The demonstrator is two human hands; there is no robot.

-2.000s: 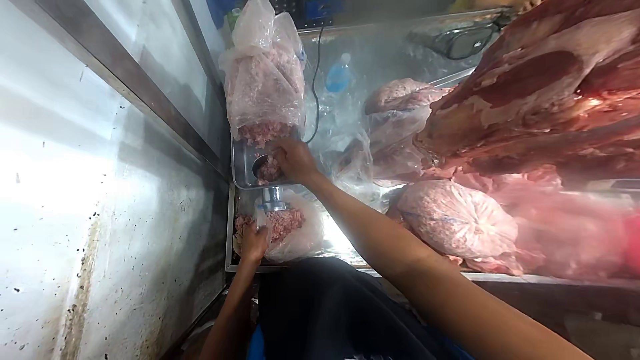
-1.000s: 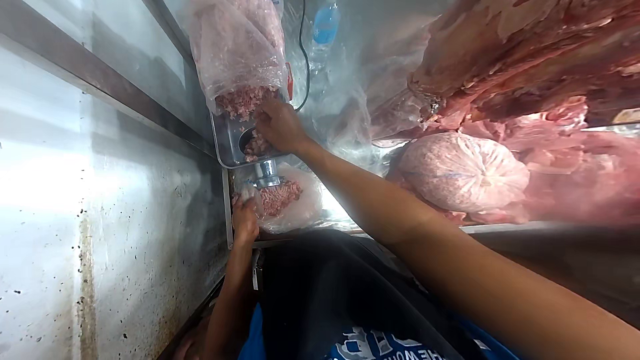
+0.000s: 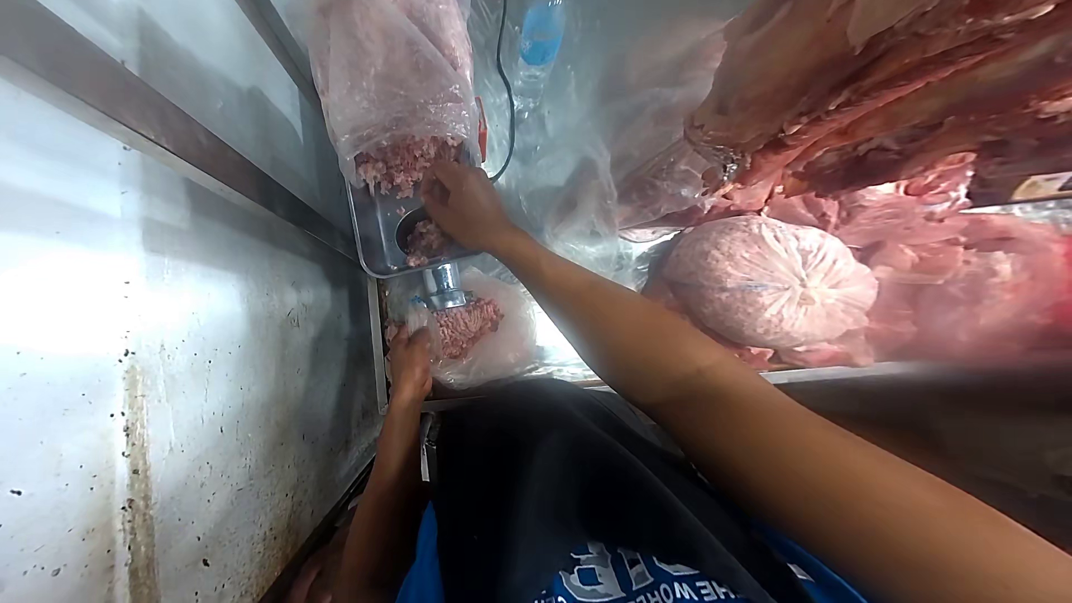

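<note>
A meat grinder's metal feed tray [image 3: 377, 234] has a round feed hole with ground meat [image 3: 425, 243] in it. My right hand [image 3: 461, 201] is over the tray beside that hole, its fingers curled at the minced meat [image 3: 402, 163] spilling from a large plastic bag [image 3: 394, 75]; whether they hold any is hidden. Below the tray, the grinder's metal outlet [image 3: 445, 285] points into a clear plastic bag [image 3: 511, 327], where strands of ground meat [image 3: 469, 327] lie. My left hand [image 3: 410, 360] grips the left edge of this bag beside the outlet.
A tied bag of minced meat [image 3: 766, 280] rests on the right among raw meat pieces [image 3: 930, 251]. A large meat carcass piece [image 3: 879, 100] fills the upper right. A black cable [image 3: 509, 92] and a plastic bottle [image 3: 540, 38] are behind the tray. A stained metal wall [image 3: 167, 377] stands at left.
My right hand has shifted from over the feed hole toward the meat at the bag's mouth. My left hand stays at the lower bag. The view has moved closer.
</note>
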